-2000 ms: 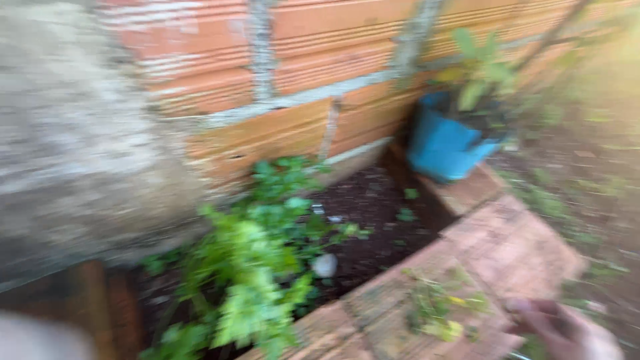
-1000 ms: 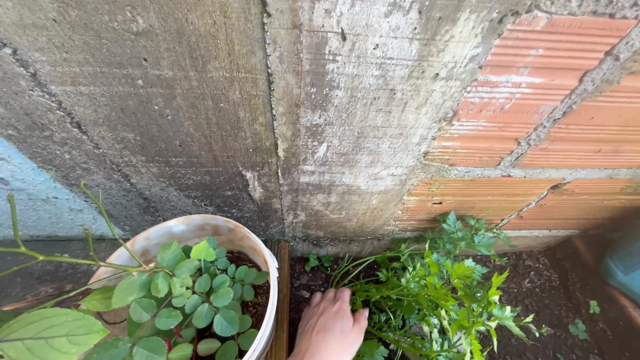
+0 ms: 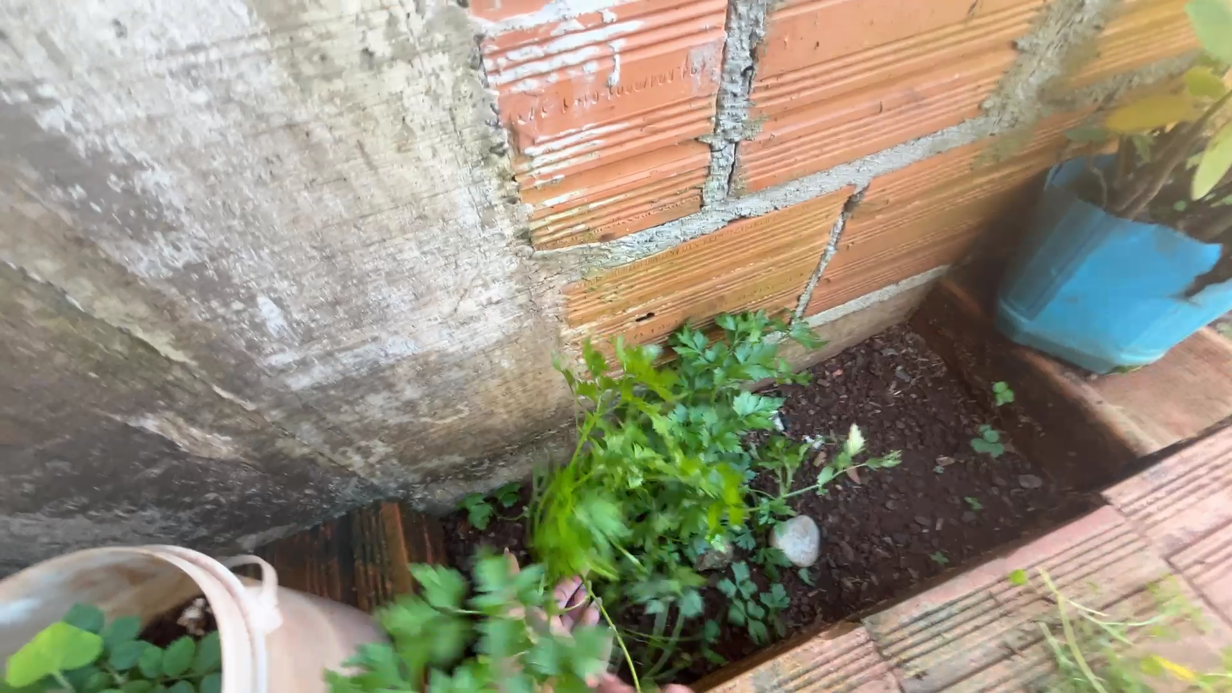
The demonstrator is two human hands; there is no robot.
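Observation:
A hand, apparently my left hand (image 3: 570, 608), shows at the bottom centre, low among the stems of a leafy parsley plant (image 3: 654, 462). A blurred parsley sprig (image 3: 481, 630) covers much of it, so its grip is hidden. A bit more skin shows at the bottom edge; which hand it belongs to is unclear. My right hand cannot be made out. The parsley grows in dark soil (image 3: 905, 481) beside the wall, with a pale rounded stone (image 3: 796, 541) at its right.
A whitish plastic bucket (image 3: 318, 630) with a round-leaved plant stands at lower left. A hollow-brick wall (image 3: 616, 125) rises behind. Ribbed clay blocks (image 3: 948, 616) edge the bed, with loose cut greens (image 3: 1083, 635) on them. A blue planter (image 3: 1107, 279) stands at right.
The view has swung right since one second ago. The hand then lay bare at the left side of the parsley; now leaves partly cover it.

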